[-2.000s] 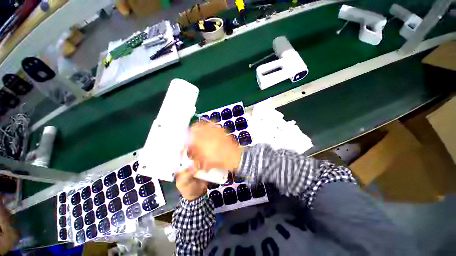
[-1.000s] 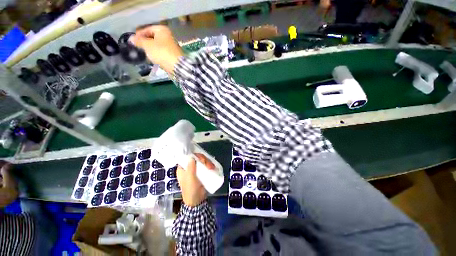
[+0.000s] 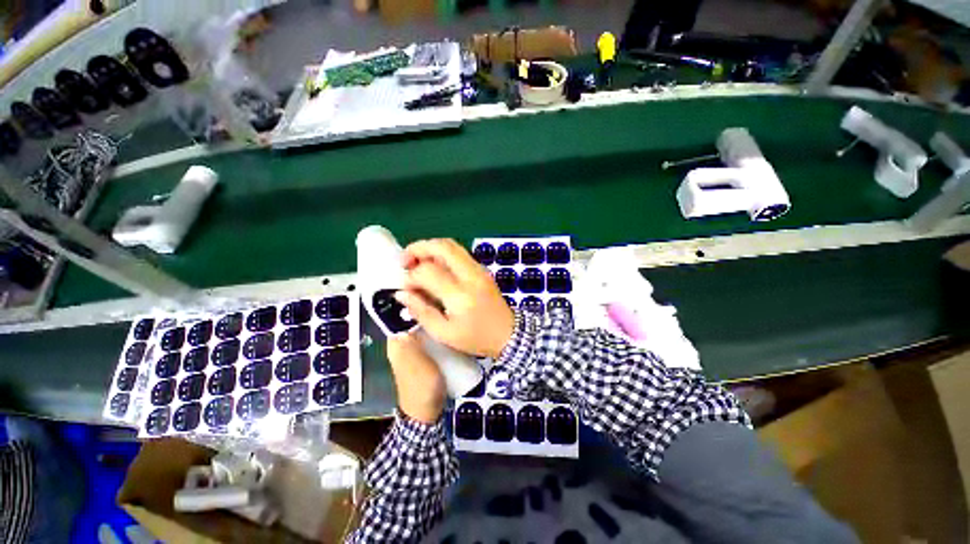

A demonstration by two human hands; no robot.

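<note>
A white camera housing [image 3: 379, 260] is held above the near rail, its black front panel [image 3: 394, 311] facing me. My left hand [image 3: 417, 377] grips its loop bracket [image 3: 455, 367] from below. My right hand [image 3: 465, 298] has its fingers and thumb at the front end, touching the housing beside the black panel. The fingers partly hide the panel, so I cannot tell how it is seated. A sticker sheet [image 3: 517, 408] with rows of black panels lies behind and below my hands, partly covered by my right forearm.
More sticker sheets [image 3: 239, 356] lie at left under clear plastic. White wipes [image 3: 670, 338] and a pink cloth [image 3: 625, 319] lie right of the near sheet. Other housings [image 3: 176, 213] stand on the green belt [image 3: 447, 175]. Black rounded parts [image 3: 154, 56] line the upper left. Open cartons are below.
My right hand has come back from the black parts at upper left to the housing's front. The housing has turned, so its black front now shows. The pink cloth is uncovered.
</note>
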